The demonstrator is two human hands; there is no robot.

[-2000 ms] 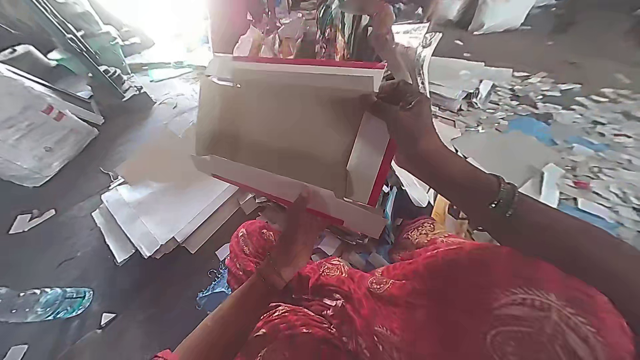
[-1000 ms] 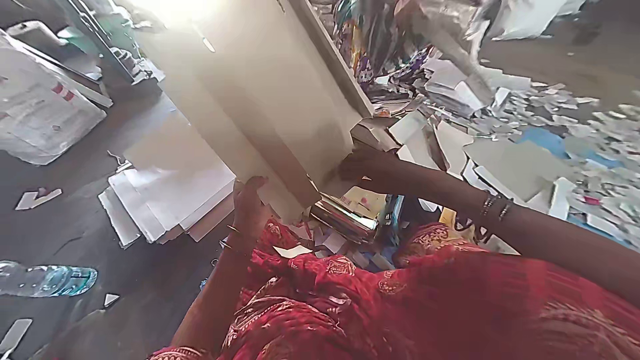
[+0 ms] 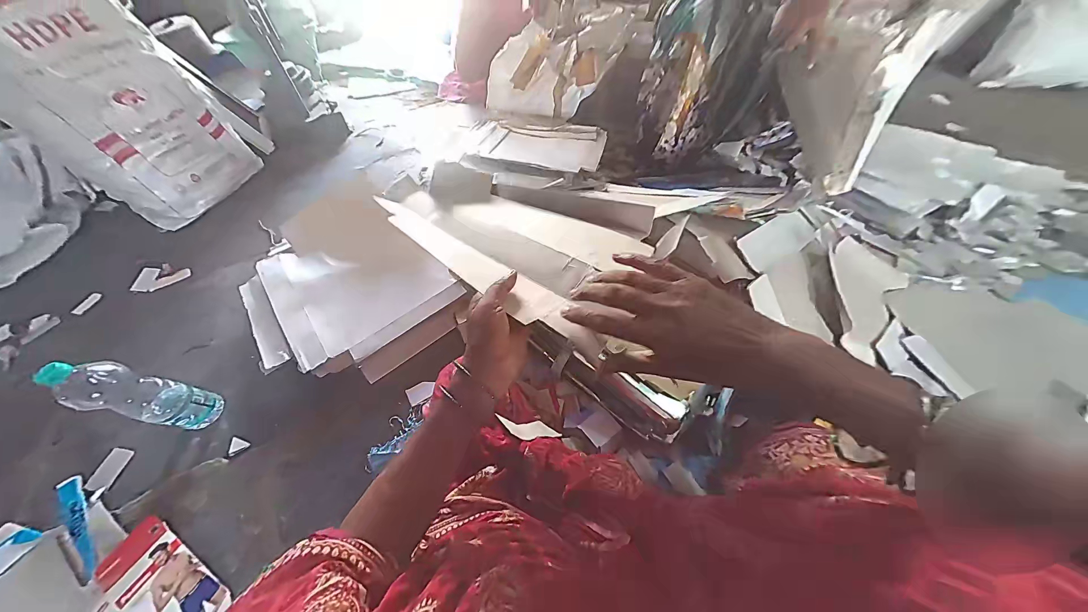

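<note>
A folded cardboard piece (image 3: 476,246), cream inside, lies slanting before me across my lap. My left hand (image 3: 497,340) grips its near left edge, thumb on top. My right hand (image 3: 663,314) rests on its right end with fingers spread, palm down. Beneath it, close to my lap, is a shiny metallic-looking packet or card stack (image 3: 629,395), partly covered by the cardboard and my right hand. Left of the cardboard, a stack of flat card sheets (image 3: 365,306) lies on the floor. Red patterned cloth (image 3: 544,527) covers my lap.
A plastic bottle with a green cap (image 3: 132,395) lies on the floor at left. A white printed sack (image 3: 127,119) stands at upper left. Torn cardboard scraps (image 3: 867,289) spread to the right. A printed box piece (image 3: 161,565) lies at lower left, and more flat card (image 3: 544,149) lies behind.
The cardboard, held up in front of me in both earlier frames, is now lower and folded inward. My right hand has gone from gripping its edge to lying spread on top.
</note>
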